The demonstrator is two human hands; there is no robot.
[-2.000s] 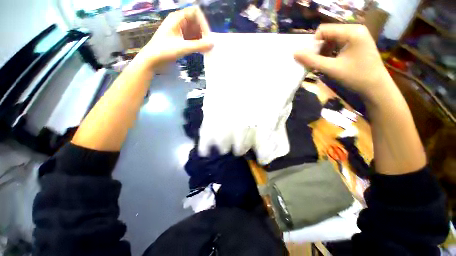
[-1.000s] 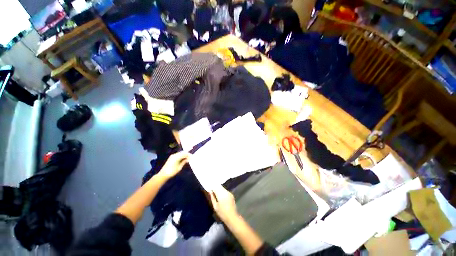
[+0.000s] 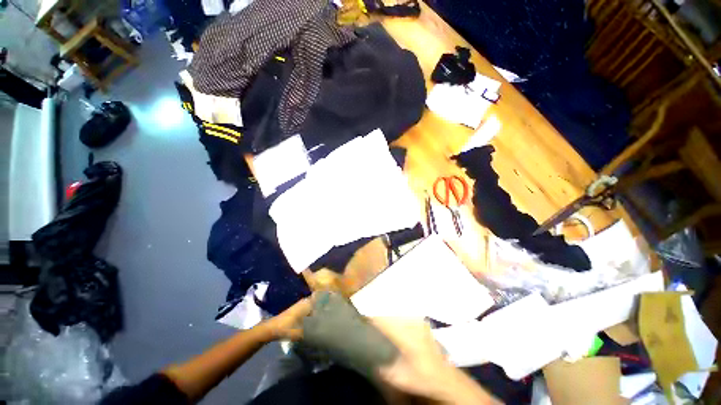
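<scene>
The olive garment (image 3: 345, 334) is off the table, bunched small and blurred at the bottom middle, close to my body. My left hand (image 3: 294, 323) grips its left side. My right hand (image 3: 399, 342) is on its right side, blurred; its fingers are partly hidden by the cloth. The white cloth (image 3: 348, 202) lies spread on the table in front of my hands, partly over black cloth. A white sheet (image 3: 424, 282) lies on the table just beyond my right hand.
Red-handled scissors (image 3: 451, 192), a black fabric strip (image 3: 506, 210) and shears (image 3: 577, 207) lie on the table (image 3: 534, 158). A black garment (image 3: 356, 95) and checked jacket (image 3: 261, 47) are heaped farther away. Papers (image 3: 545, 336) cover the right end. Dark cloth (image 3: 245, 245) hangs at the left edge.
The white cloth was raised in both hands, then laid down, and is now released. The olive garment was lifted off the table into my hands, uncovering the white sheet.
</scene>
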